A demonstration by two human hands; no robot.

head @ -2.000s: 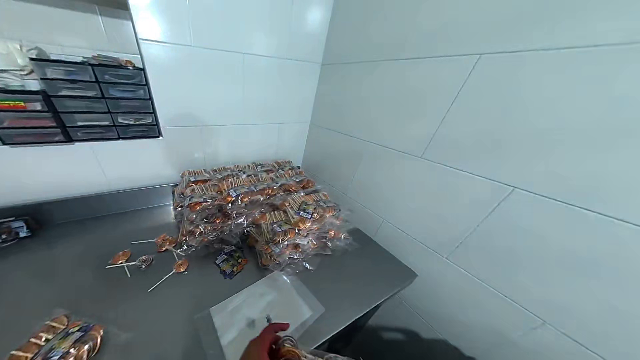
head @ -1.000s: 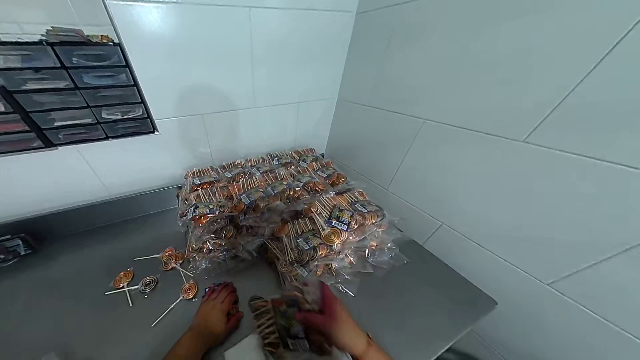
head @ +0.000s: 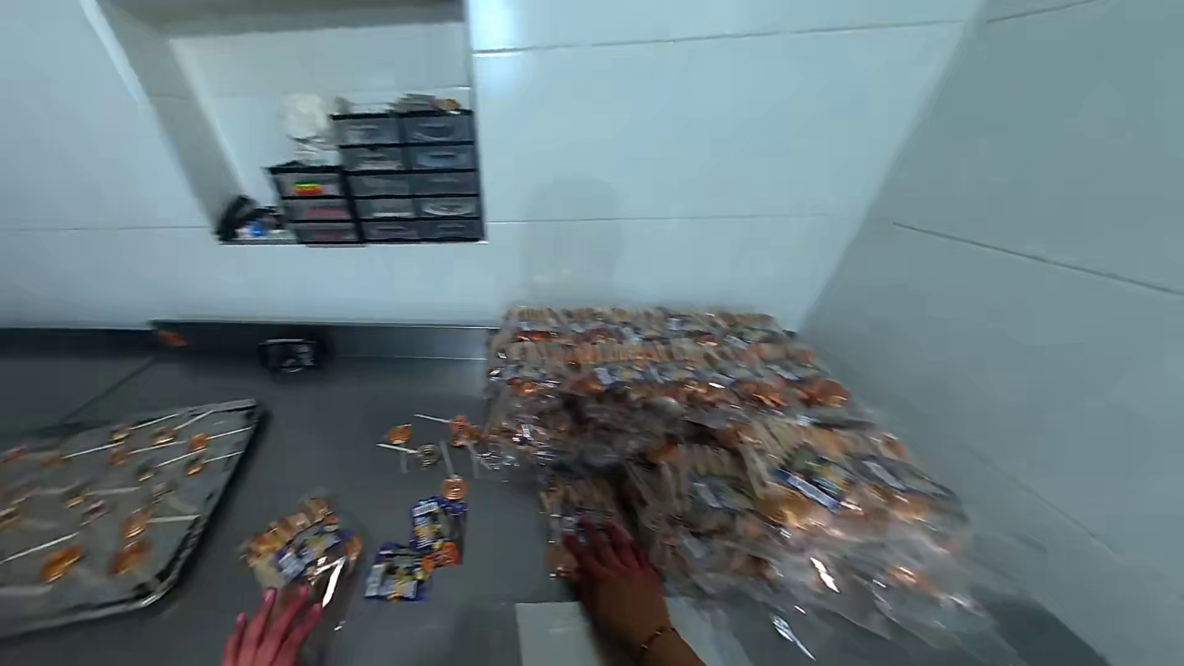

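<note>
My right hand [head: 618, 583], with a thin bracelet at the wrist, rests palm down on a clear bag of lollipops [head: 578, 509] at the near edge of a large pile of bagged lollipops [head: 666, 388]. At the bottom left, my left hand [head: 273, 634] has its fingers spread at the near end of another bag of lollipops [head: 301, 546]; whether it touches the bag is unclear. Between the hands lie printed labels [head: 398, 572]. Under my right wrist lies a white sheet [head: 550, 634]. Several loose lollipops [head: 453, 488] lie beyond the labels.
A lined metal tray [head: 208, 527] of loose lollipops stands at the left on the grey metal counter [head: 370, 388]. A small black object [head: 291, 354] sits at the back. Small drawer units [head: 412, 176] fill a wall niche. A tiled wall [head: 1045, 305] bounds the right side.
The view has swung left, showing the tray. One second ago my right hand held a bag of lollipops above the counter; now it presses on a bag beside the pile. My left hand has moved left.
</note>
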